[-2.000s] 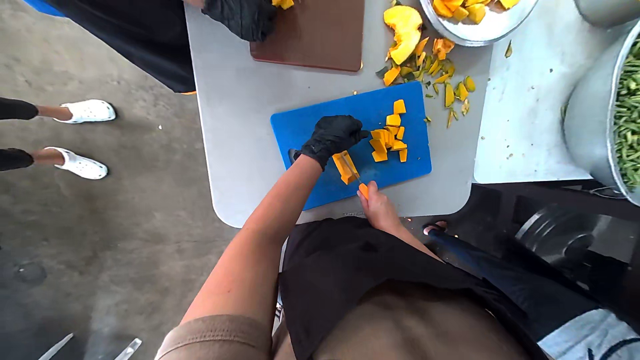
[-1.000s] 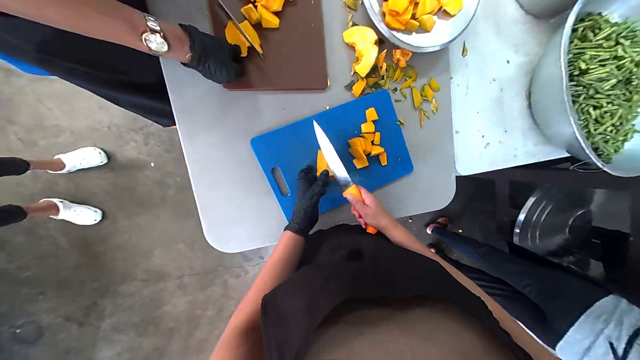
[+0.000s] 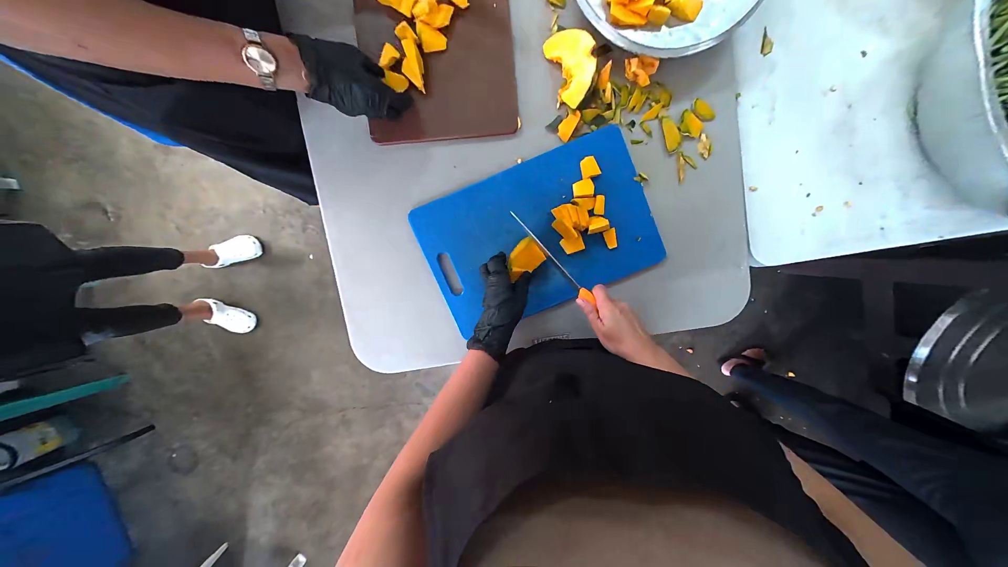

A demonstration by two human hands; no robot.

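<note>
My left hand [image 3: 502, 303], in a black glove, holds a piece of orange pumpkin [image 3: 526, 257] against the blue cutting board [image 3: 488, 216]. My bare right hand [image 3: 618, 319] grips the orange handle of a kitchen knife [image 3: 551, 256]. The blade stands edge-on just right of the held piece and slants up to the left. Several cut pumpkin chunks [image 3: 579, 219] lie on the right half of the board.
Across the table, a co-worker's black-gloved hand [image 3: 350, 79] rests by pumpkin pieces on a brown cutting board [image 3: 465, 87]. Peelings [image 3: 669, 134] and a curved pumpkin slice [image 3: 572, 63] lie beyond my board. A metal bowl [image 3: 669, 49] holds more pieces; a large pot [image 3: 957, 118] stands right.
Two seconds ago my left hand was farther up the board, near the cut chunks; now it holds a piece at the lower left. The co-worker's knife, seen a second ago, is out of view.
</note>
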